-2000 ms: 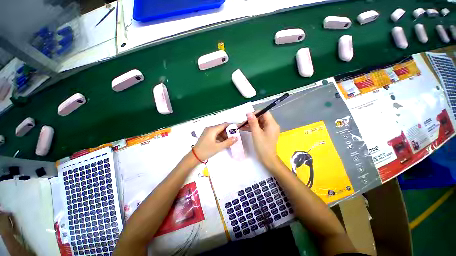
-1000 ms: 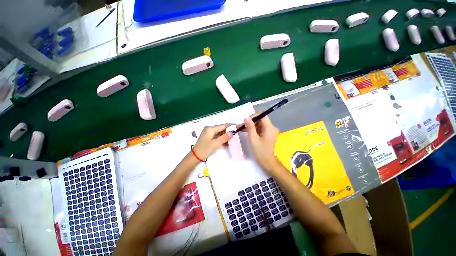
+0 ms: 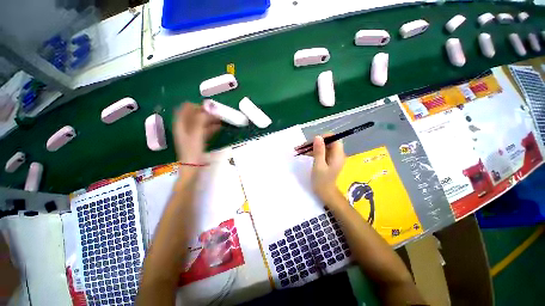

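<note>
My left hand (image 3: 194,128), blurred, is over the near side of the green belt. Its fingers are at the left end of a pink housing (image 3: 226,113); the blur hides whether they grip it. A second pink housing (image 3: 255,113) lies close to its right. My right hand (image 3: 327,160) holds black tweezers (image 3: 340,136), tips pointing left over the white sticker sheet (image 3: 272,170). Two thin prongs show at the tips; I cannot tell if they carry a sticker. Rows of dark stickers (image 3: 308,248) cover the sheet's near end.
More pink housings lie spaced along the belt (image 3: 275,72). A full sticker sheet (image 3: 110,239) lies at left, another (image 3: 532,89) at far right. A blue tray (image 3: 215,13) is beyond the belt. An open cardboard box (image 3: 457,257) is below the bench edge at right.
My left hand has moved from the sheet up and left to the belt; the housing it held over the sheet is gone from there. The tweezers moved slightly right. The belt's housings shifted left.
</note>
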